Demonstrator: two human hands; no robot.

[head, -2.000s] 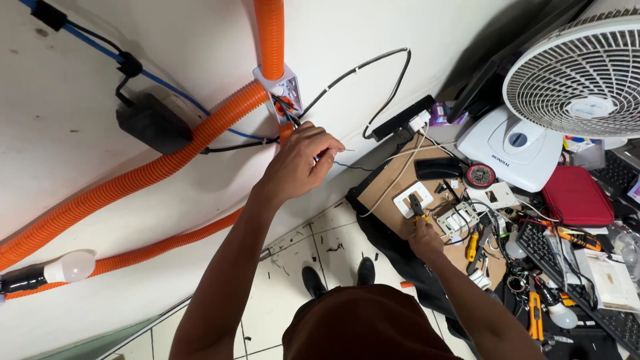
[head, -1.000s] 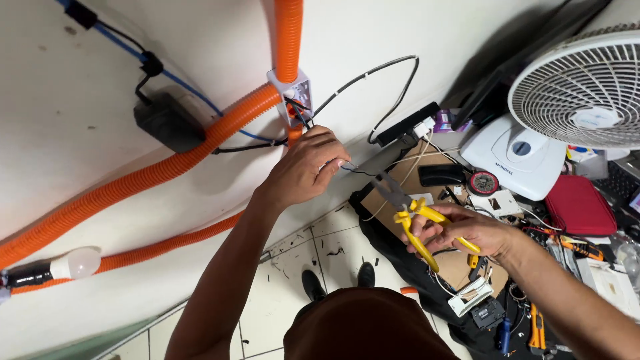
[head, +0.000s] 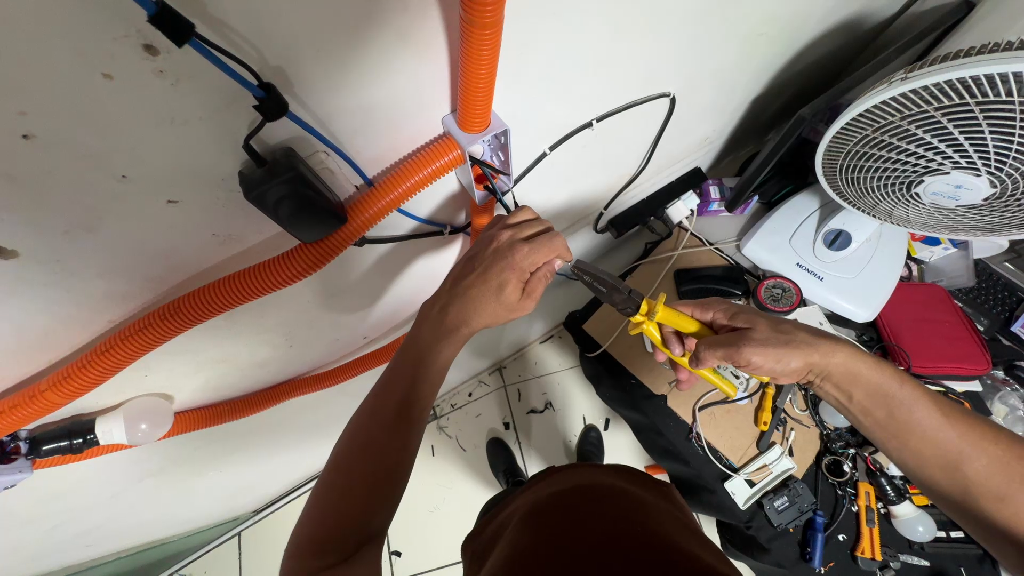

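Observation:
Dark wires point(head: 498, 192) come out of a wall-mounted electrical box point(head: 490, 148) where orange corrugated conduits point(head: 336, 232) meet. Just below the box, my left hand point(head: 504, 268) pinches the wires, and the ends show between thumb and forefinger. My right hand point(head: 728, 340) grips the yellow handles of combination pliers point(head: 668, 320). Their dark jaws are beside my left fingertips, at a short bluish wire end point(head: 568, 276). Whether the jaws touch that wire cannot be told. A black cable point(head: 632, 102) loops along the wall to the right of the box.
On the right, a cluttered table with a cardboard sheet point(head: 688, 272) holds a white fan point(head: 936, 176), a red case point(head: 932, 330), a utility knife point(head: 867, 512) and a light bulb point(head: 912, 520). A black adapter point(head: 290, 194) and another bulb point(head: 144, 420) are on the wall side. Scraps lie on the tiled floor point(head: 456, 440).
My right hand has brought the pliers up from over the table to my left fingertips. The jaws, spread apart one second ago, now look closed or nearly so. My left hand stays below the box.

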